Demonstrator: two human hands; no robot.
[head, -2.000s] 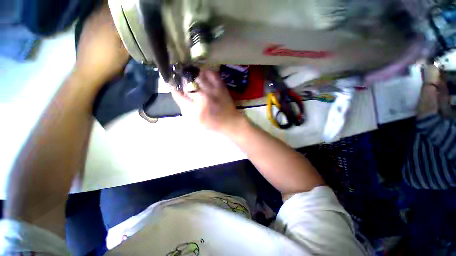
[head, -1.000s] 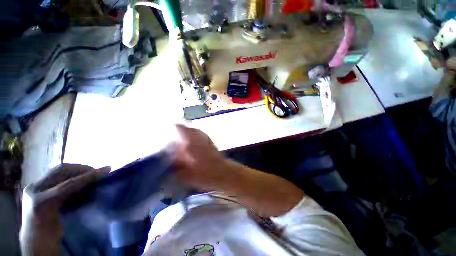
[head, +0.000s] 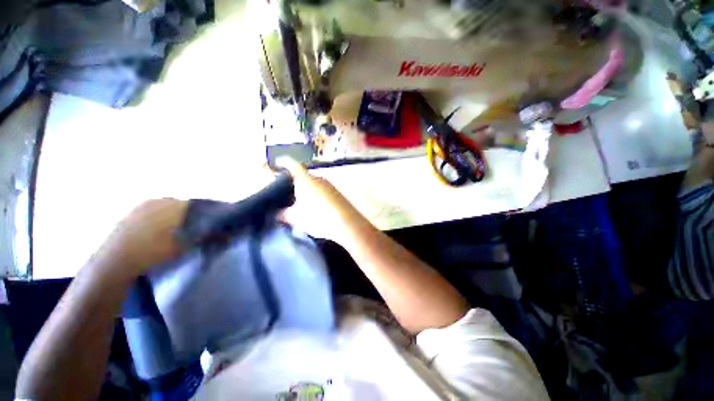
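Observation:
A fabric panel (head: 235, 290), pale blue-grey with a dark strip across it, hangs between my hands over the table's front edge and my lap. Its dark upper edge is folded or bunched. My left hand (head: 160, 231) grips the left end of that edge. My right hand (head: 293, 188) holds the right end, just in front of the sewing machine's needle area. The fingers are partly blurred. The beige sewing machine (head: 368, 66) with red lettering stands behind my right hand.
Scissors (head: 454, 157) with yellow and dark red handles lie by the machine. A phone (head: 380, 112) lies on a red cloth (head: 409, 125). Stacked grey-blue pieces (head: 102, 70) lie at back left. A white strip (head: 537, 157) hangs at right. Another person's striped sleeve (head: 695, 243) shows at far right.
Both hands have left the machine with the fabric and come toward my lap. Since the last earlier frame, the fabric has been raised, and its pale side with a dark strip now shows.

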